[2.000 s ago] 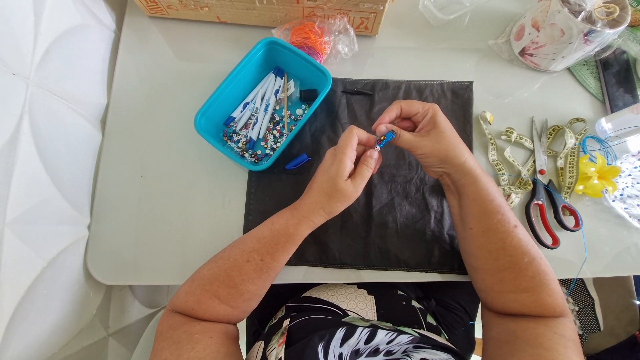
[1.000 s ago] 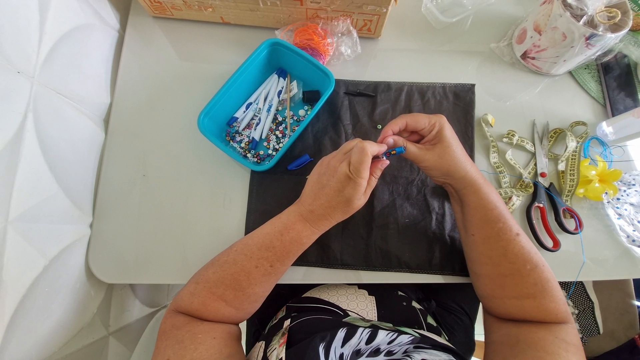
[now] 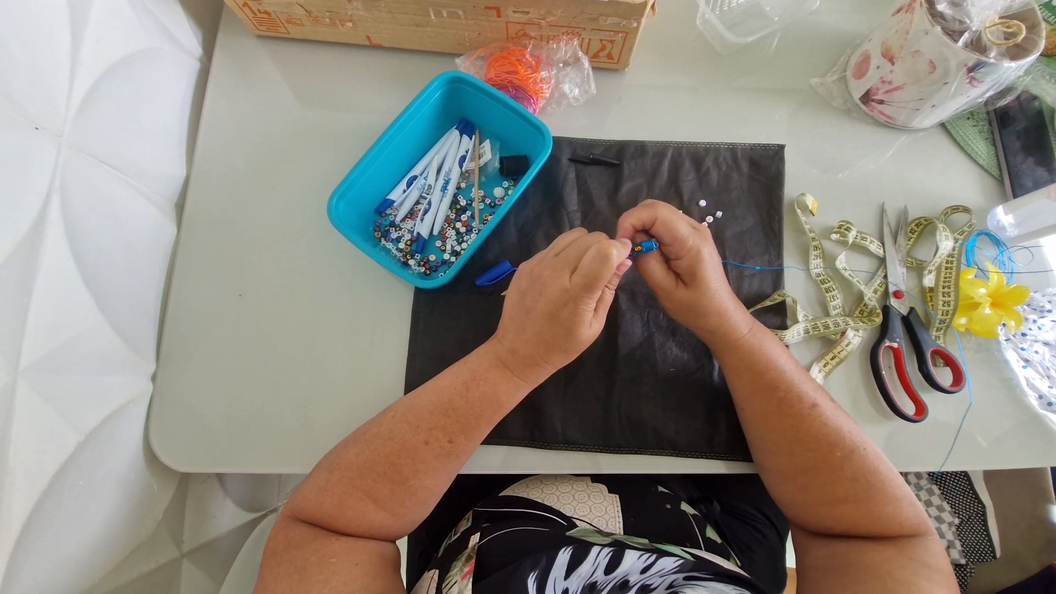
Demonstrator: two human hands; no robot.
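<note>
Over a black cloth mat [image 3: 652,396], my left hand [image 3: 565,301] and my right hand [image 3: 672,264] meet, both pinching a small blue cord-wrapped piece [image 3: 645,247] with a letter bead showing on it. Its far end is hidden by my left fingers. A thin blue cord [image 3: 763,266] runs from my right hand toward the right side of the table. Small white beads [image 3: 708,219] lie on the mat beyond my right hand. A blue pen cap [image 3: 495,273] sits left of my left hand, and a black pen cap [image 3: 594,159] is near the mat's far edge.
A turquoise plastic tub [image 3: 346,186] holds pens and mixed beads. Behind it are orange cord [image 3: 517,73] in a plastic bag and a cardboard box [image 3: 445,25]. Scissors [image 3: 899,330], a tape measure [image 3: 829,326], a yellow flower [image 3: 988,301] and a phone [image 3: 1025,144] are on the right.
White beads on the mat beyond my right hand now show, where two seconds ago none could be seen. My hands stay together around the blue piece, which has turned somewhat.
</note>
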